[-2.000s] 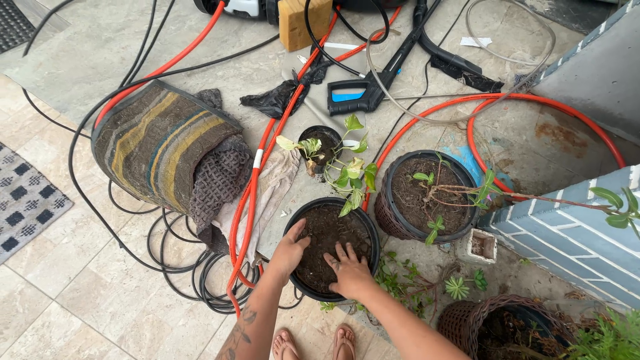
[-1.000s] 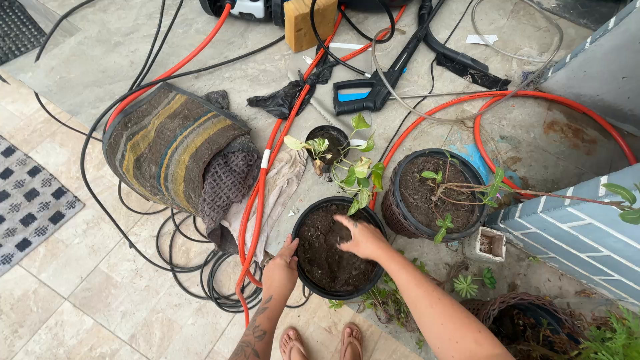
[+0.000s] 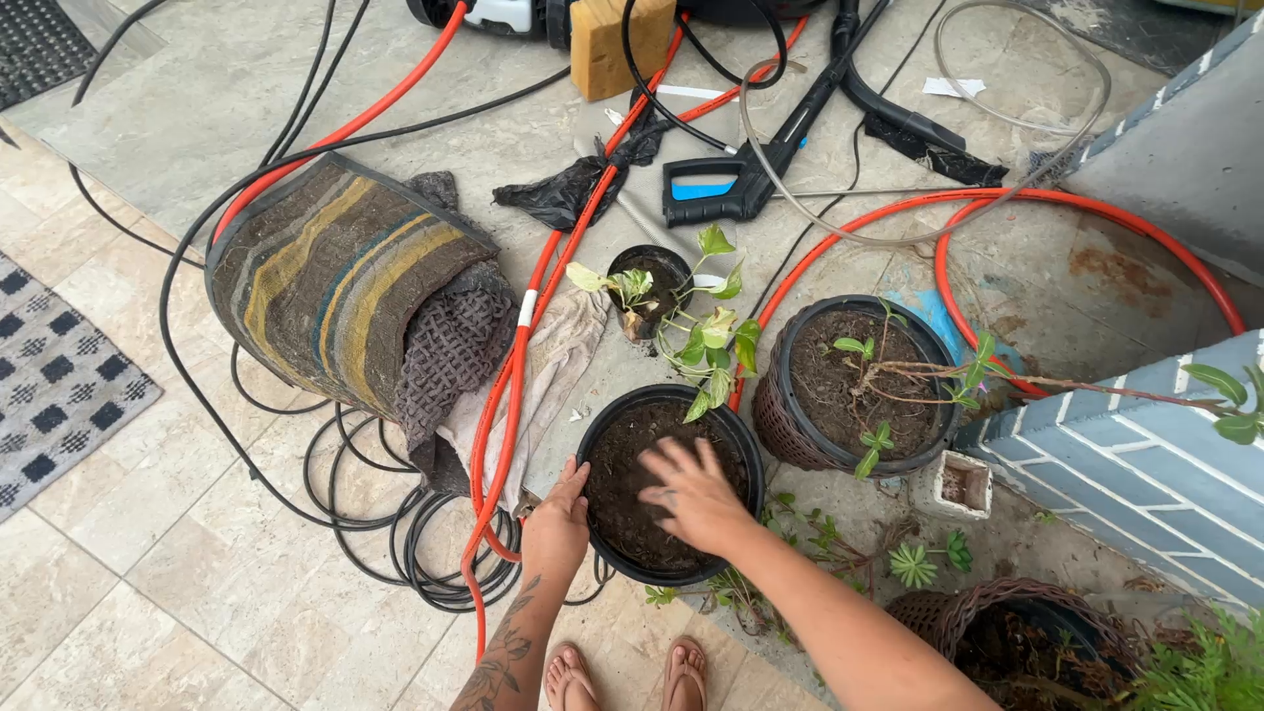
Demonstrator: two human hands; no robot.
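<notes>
A round black plastic pot filled with dark soil stands at the lower middle. My left hand rests against the pot's left rim, fingers along its outside. Over the soil is my right hand, fingers spread and somewhat blurred, with nothing seen in it; whether the fingertips touch the soil is unclear. Just behind, a small black pot holds a variegated trailing plant, whose leaves reach the large pot's rim. To the right, a woven brown planter holds soil and a long-stemmed plant.
An orange hose and black cable coils lie left of the pot, beside a striped mat and a pale cloth. Behind are a pressure-washer gun and a yellow block. A wicker planter and a brick-patterned wall stand right.
Two seconds ago both my hands were in the pot on the soil. My left hand has moved out to the rim. My right hand's fingers, pointing into the soil one second ago, are now spread.
</notes>
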